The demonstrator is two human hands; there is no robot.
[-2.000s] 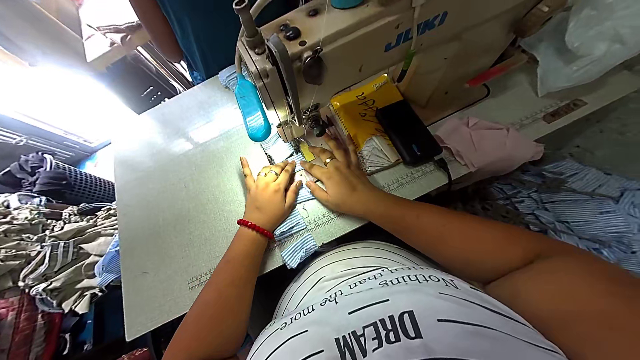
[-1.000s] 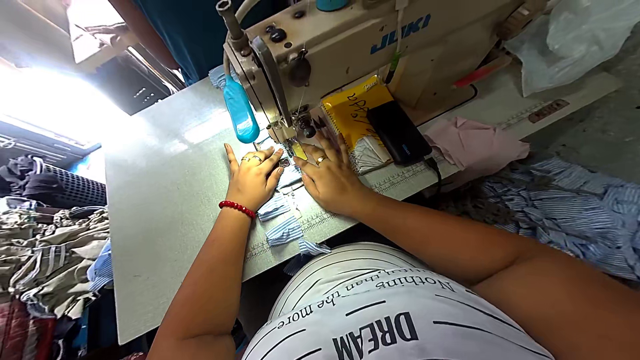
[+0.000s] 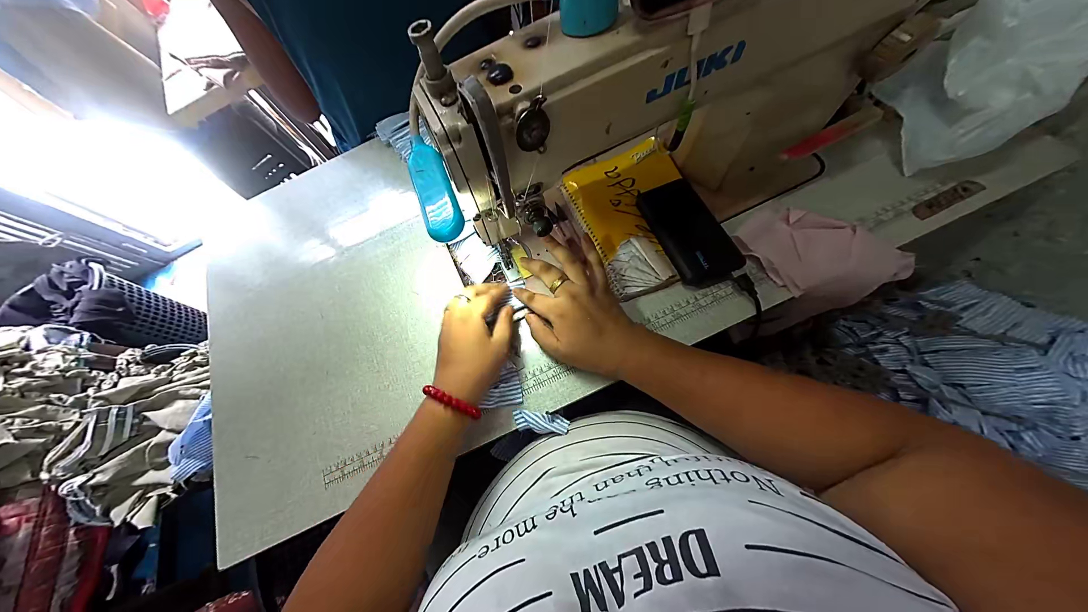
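A Juki sewing machine [image 3: 595,93] stands across the top of the table, its presser foot and needle area [image 3: 508,259] lit by a lamp. Just below the foot, my left hand [image 3: 472,340], with a red bead bracelet, has its fingers bent on a strip of blue-and-white striped fabric [image 3: 503,389]. To the right of the foot my right hand [image 3: 578,310] lies with fingers spread, its thumb and index finger close to the strip's edge. The strip runs down towards the table's front edge. My fingertips partly hide the fabric, so the grip of each is hard to see.
On the machine bed lie a yellow notebook [image 3: 620,191], a black power bank [image 3: 690,234] with a cable and a pink cloth [image 3: 824,255]. Striped fabric [image 3: 977,365] is heaped at right, garments [image 3: 102,425] at left. Another person [image 3: 327,59] stands behind the machine.
My left hand has drawn back from beside the presser foot towards the front edge, and its fingers have bent in. My right hand stays near the foot.
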